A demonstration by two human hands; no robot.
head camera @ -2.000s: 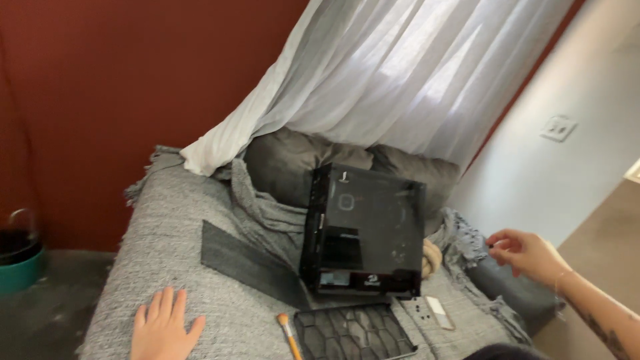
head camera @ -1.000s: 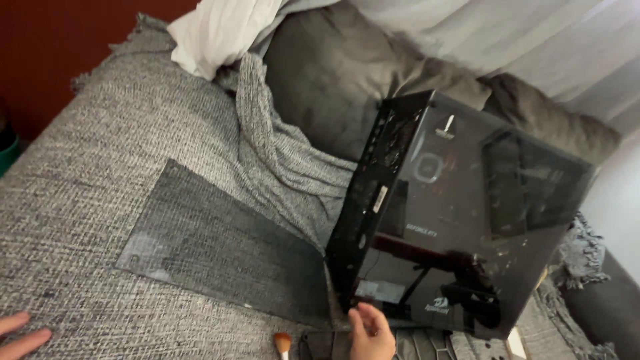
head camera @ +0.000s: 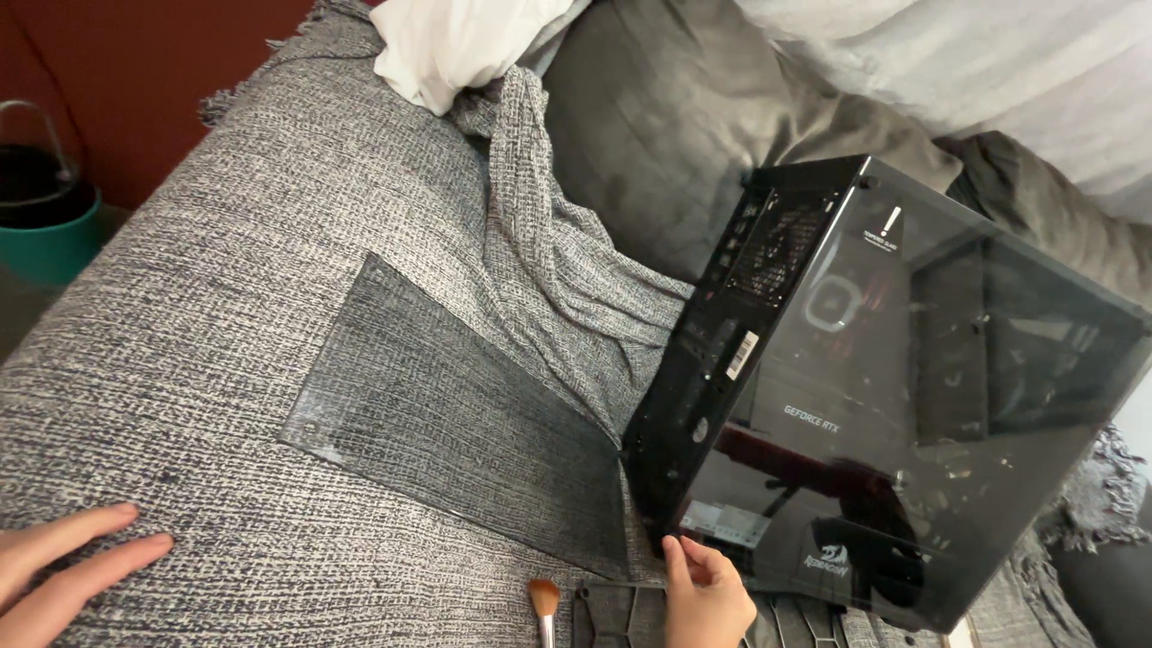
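Note:
A black Redragon computer case with a tempered glass side panel rests tilted on the woven throw. At its lower left corner, the thumb and index finger of my right hand touch the case edge; whether they pinch a small part there cannot be told. To the left of the case lies a loose tinted glass panel, flat on the throw. My left hand, partly out of view, is at the lower left, fingers apart and holding nothing. A soft brush and a black honeycomb-patterned panel lie at the bottom edge.
Grey cushions stand behind the case, with a white curtain hanging at the top. A teal bucket stands on the floor at the far left. Folds of the throw bunch up beside the case.
My right hand has moved from beyond the right side of the case to its lower left corner. The view has moved much closer to the case.

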